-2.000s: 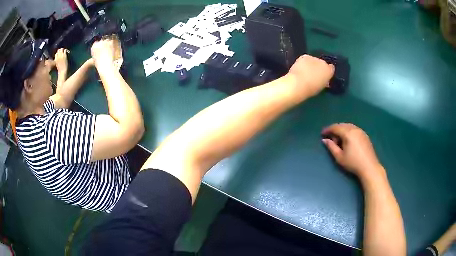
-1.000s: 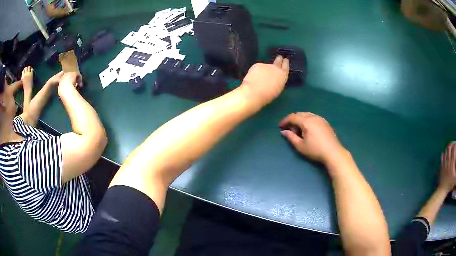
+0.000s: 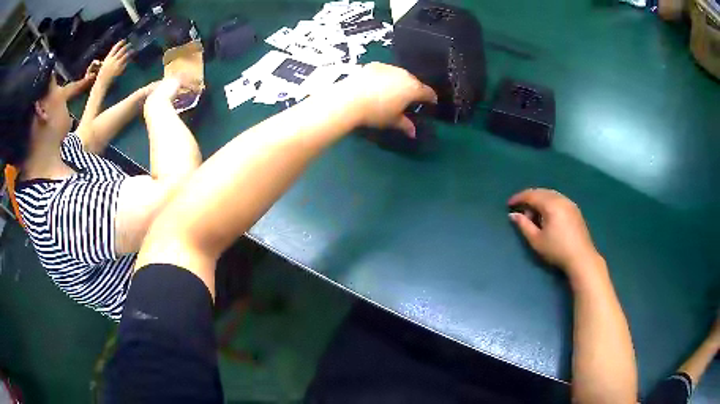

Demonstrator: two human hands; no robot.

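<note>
My left hand reaches over the row of small black boxes, with thumb and fingers apart. The hand and forearm hide most of the row, and no held thing shows. My right hand is half curled above the green table, thumb and fingers apart, with nothing seen in it. A tall black stack of insert trays stands just behind my left hand. A lower black tray or open box with raised cut-outs lies right of the stack.
White and black leaflets lie spread left of the stack. At the left, a person in a striped shirt holds an open kraft-lined box. A brown carton is at the far right. Another person's forearm shows at the lower right edge.
My left hand has left the lower black tray and moved left to the row of small black boxes. My right hand keeps about the same place and pose. The camera view has turned.
</note>
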